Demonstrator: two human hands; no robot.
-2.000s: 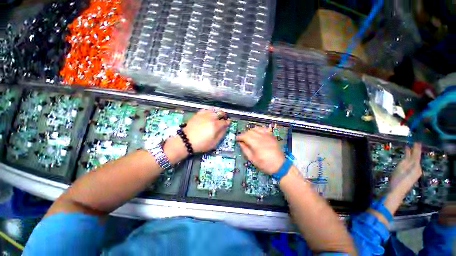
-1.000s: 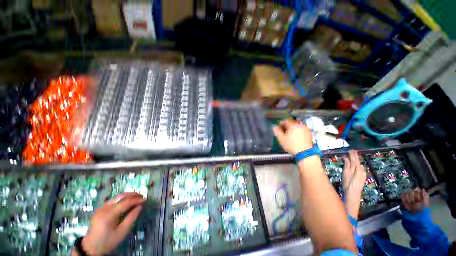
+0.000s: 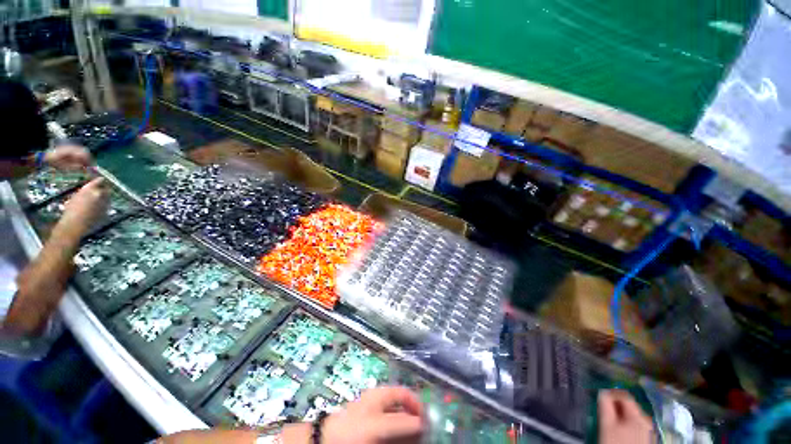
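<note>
My left hand [image 3: 375, 418], with a black bead bracelet, is low over a carrier at the bottom edge, fingers bent together; whether it holds a part is unclear. Green circuit boards [image 3: 354, 373] lie in the carrier just left of and behind it. Blurred boards with orange spots lie to its right. My right hand [image 3: 623, 420] is cut off by the bottom edge, right of the narrow component tray [image 3: 545, 362]; its fingertips are unclear. The large clear component tray [image 3: 434, 279] stands left of the narrow one.
Loose orange components [image 3: 321, 250] lie left of the large tray, with black components [image 3: 251, 217] beyond. More carriers run left along the pale conveyor rail [image 3: 130, 378]. A co-worker's arm [image 3: 48, 269] reaches over boards at far left. A cardboard box [image 3: 590, 308] stands behind the trays.
The view has swung left and up, bringing the co-worker and far shelves in. My left hand is now beside boards with orange spots. My right hand is lower in the picture, near the narrow tray.
</note>
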